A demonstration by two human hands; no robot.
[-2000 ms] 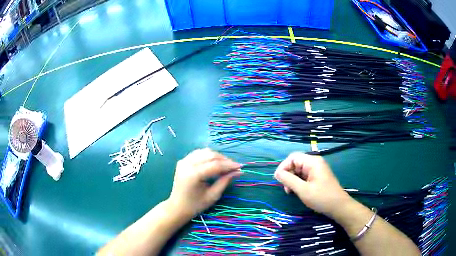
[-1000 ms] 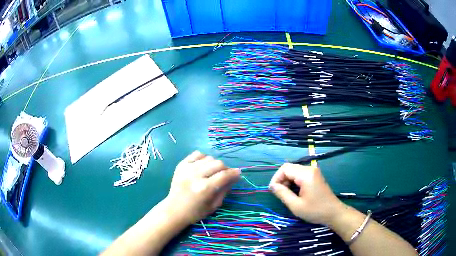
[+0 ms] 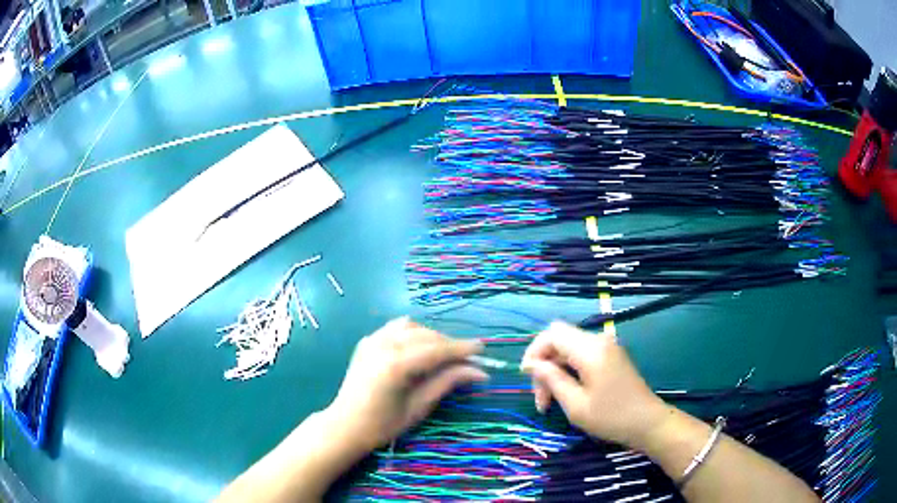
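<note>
My left hand (image 3: 408,378) and my right hand (image 3: 585,378) face each other at the centre, fingertips a short distance apart. A short white marker tube (image 3: 489,362) shows at my left fingertips, slightly blurred. A thin green core wire (image 3: 514,366) runs from it to my right fingertips, which pinch it. Red and dark core wires (image 3: 502,341) pass behind the fingertips. A black cable (image 3: 688,295) runs up right from behind my right hand. A loose pile of white marker tubes (image 3: 258,329) lies left of my hands.
Black cable bundles (image 3: 679,167) lie behind my hands, with more cables (image 3: 462,462) below them. A white sheet (image 3: 236,236) bears a single black cable. Around are a small fan (image 3: 51,295), a blue bin (image 3: 482,39), a blue tray (image 3: 688,34) and a red tool (image 3: 866,152).
A white marker tube now shows at my left fingertips, where only a green wire showed before. My right hand has moved slightly left. The whole view has shifted, so the bench appears lower.
</note>
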